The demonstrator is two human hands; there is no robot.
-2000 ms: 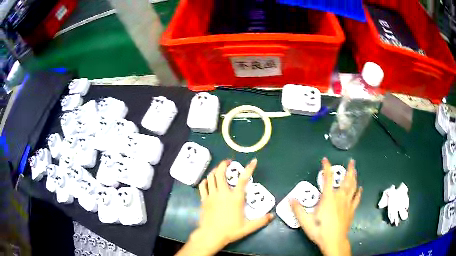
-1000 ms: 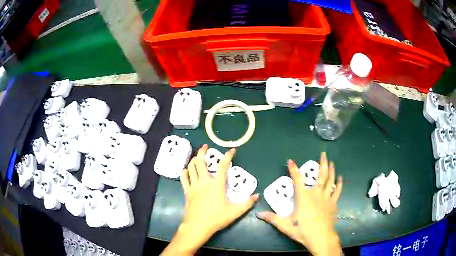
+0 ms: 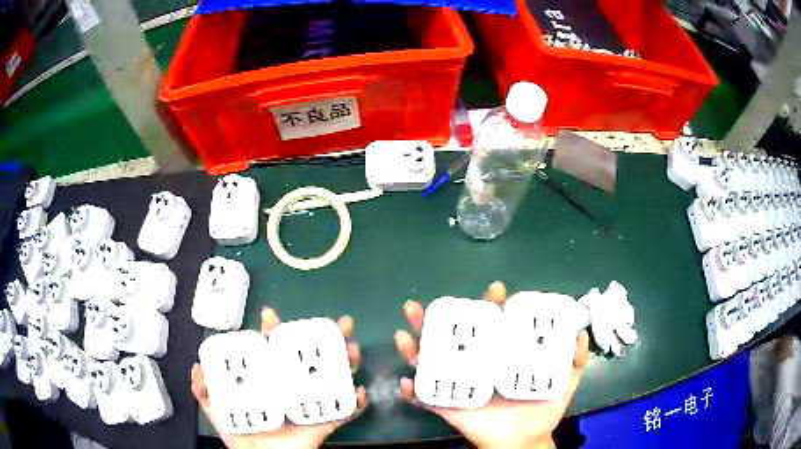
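My left hand point(image 3: 290, 431) is palm up near the bench's front edge, holding two white socket adapters point(image 3: 312, 372) side by side. My right hand point(image 3: 509, 425) is also palm up and holds two more adapters point(image 3: 461, 352) side by side. All of these show their front faces, with outlet slots above and a row of small ports near the lower edge. Fingertips show around the outer edges and between the pairs; the rest of the fingers is hidden behind the adapters. The hands are apart.
Loose adapters point(image 3: 132, 329) lie on black matting point(image 3: 189, 351) at left. Adapter rows point(image 3: 746, 210) stand at right. Behind are a tape ring point(image 3: 275, 230), a clear bottle point(image 3: 501, 180), a blue pen point(image 3: 436, 183) and red bins point(image 3: 395, 105). A crumpled white glove point(image 3: 612, 317) lies beside my right hand.
Both hands have gone from palm down over the four adapters to palm up with two in each, front faces now showing. The view has shifted right, showing more of the rows there.
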